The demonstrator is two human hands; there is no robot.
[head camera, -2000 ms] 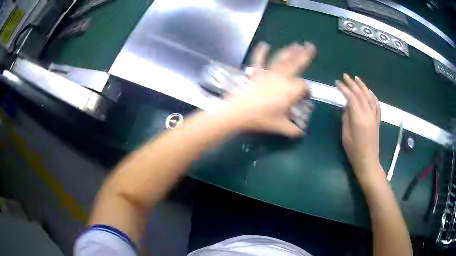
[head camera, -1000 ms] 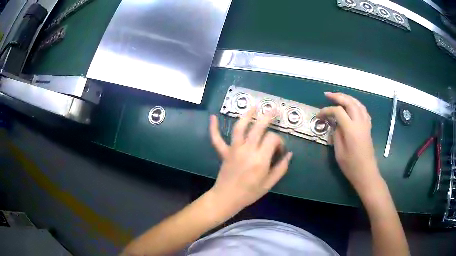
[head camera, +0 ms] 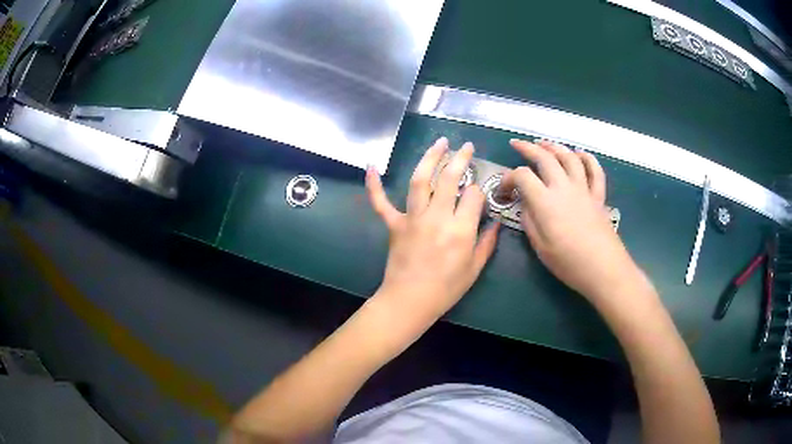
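A silver-grey plate with ringed parts [head camera: 510, 214] lies flat on the green bench, mostly covered by both hands. My left hand [head camera: 437, 230] rests over its left part, fingers spread, with fingertips on the plate. My right hand [head camera: 569, 208] lies over its right part, fingers bent, with a fingertip at a ring near the plate's middle. One ring shows between the hands. The plate's right end shows beside my right hand. Whether either hand grips the plate is hard to tell.
A shiny metal sheet [head camera: 304, 74] lies behind left. A loose ring part [head camera: 301, 191] lies left. A metal rail [head camera: 556, 120] crosses behind the hands. Another four-ring plate [head camera: 702, 52] lies far right. A thin silver stick [head camera: 698, 230], a small dark disc [head camera: 722, 218], red-handled pliers [head camera: 741, 284] and a clear tray [head camera: 782, 338] lie right.
Two seconds ago my left hand was blurred over the rail, with silver parts at it. The plate then lay before me, and my right hand has since moved left over it.
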